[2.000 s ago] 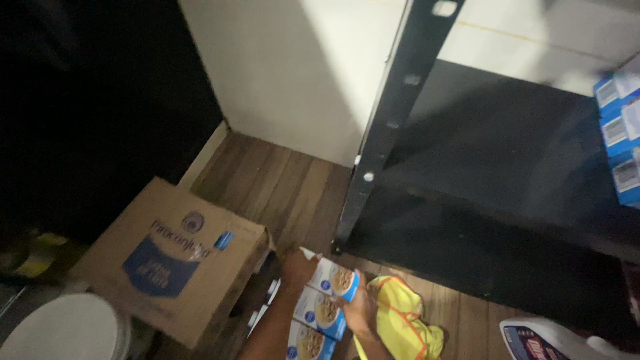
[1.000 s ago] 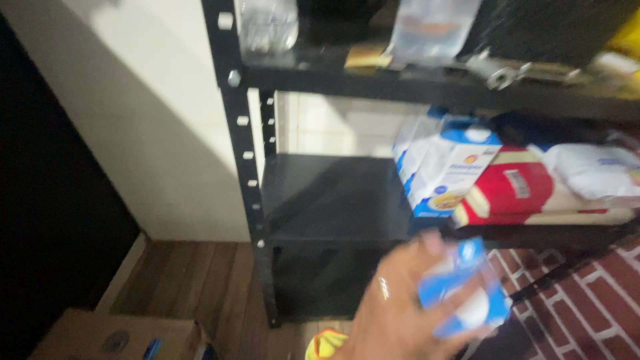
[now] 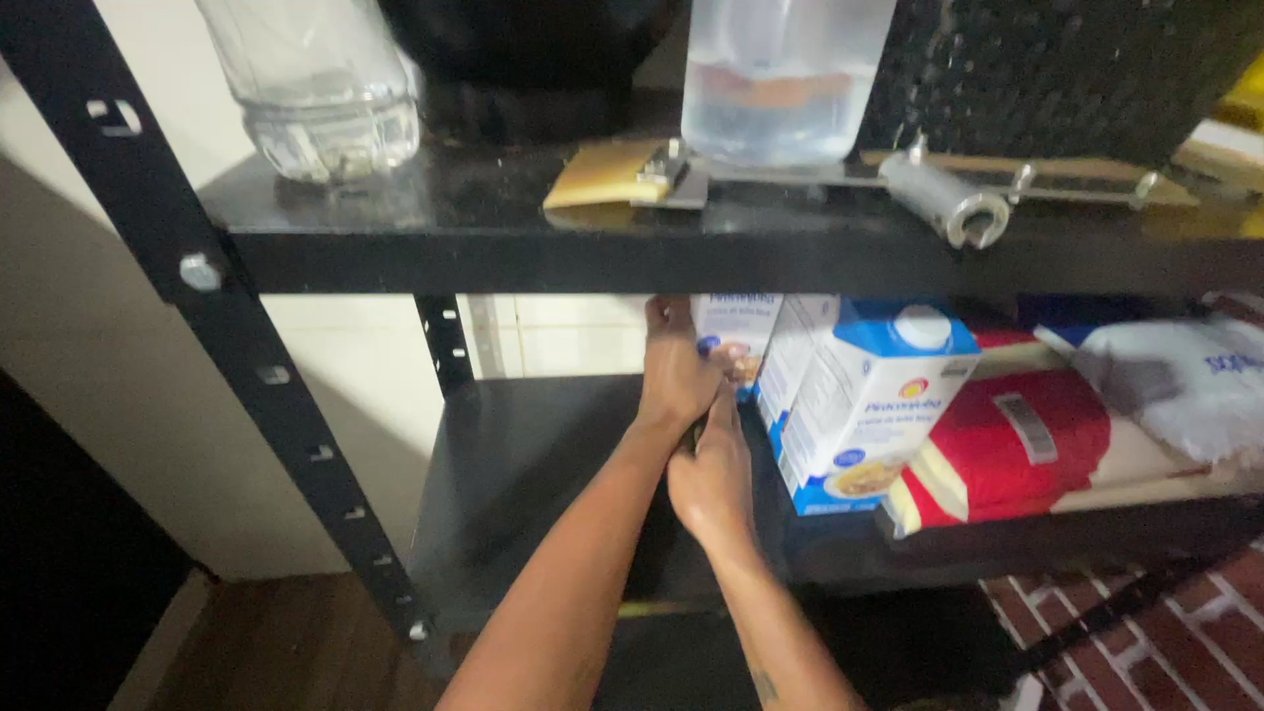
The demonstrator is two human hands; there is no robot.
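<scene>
Both my hands reach in over the lower black metal shelf (image 3: 533,494). My left hand (image 3: 681,370) is against the left side of a blue and white carton (image 3: 739,326) at the back of the shelf. My right hand (image 3: 713,469) is just in front of it, its fingers up at the carton's lower edge. How firmly either hand grips is hidden. To the right stands a row of like cartons, the front one (image 3: 879,415) upright with a white cap. Beside this row lie red and cream packages (image 3: 1027,444).
The upper shelf's edge (image 3: 592,262) runs close above my hands. On it stand a clear plastic bottle (image 3: 326,109), a container of clear liquid (image 3: 780,109) and a metal tube (image 3: 943,197). A white plastic bag (image 3: 1185,385) lies at the right, and a perforated post (image 3: 267,365) rises at the left.
Earlier, my hands were at blue and white cartons low by the floor, then one hand carried a carton before the shelf. Now both hands are inside the shelf. The view has swung up to the rack.
</scene>
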